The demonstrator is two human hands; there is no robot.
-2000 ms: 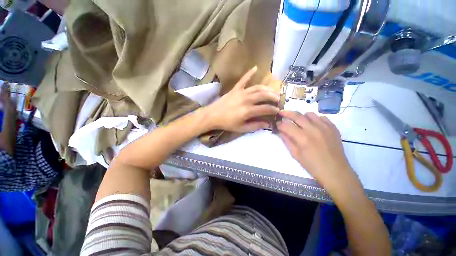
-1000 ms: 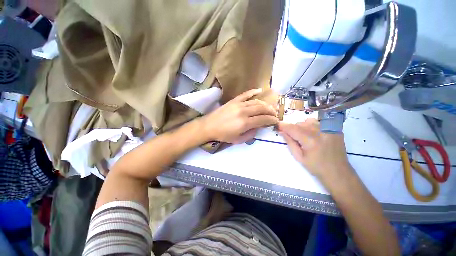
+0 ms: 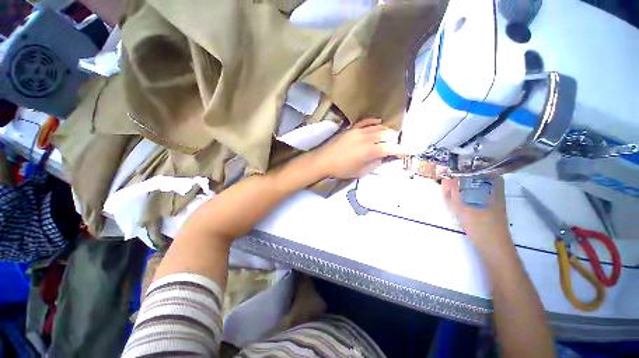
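Khaki cloth [image 3: 238, 91] lies heaped left of the sewing machine [image 3: 466, 84], with white-grey lining [image 3: 308, 134] showing among its folds. My left hand [image 3: 364, 148] lies flat on the cloth edge just left of the presser foot [image 3: 424, 166], fingertips near it. My right hand [image 3: 480, 203] is at the right of the foot, partly behind the grey-blue knob [image 3: 476, 191]; its fingertips are hidden, so whether it holds anything cannot be told. The needle is not clearly visible.
Scissors [image 3: 578, 255] with orange-yellow and red handles lie on the white table right of my right hand, beside a dark metal tool [image 3: 601, 213]. A grey vented motor box [image 3: 52, 63] stands at upper left. A person's checked clothing [image 3: 35, 220] shows at far left.
My right hand has moved right, from beside my left fingertips to behind the knob. My left hand has shifted slightly up and away from the table's front edge. The camera view has shifted.
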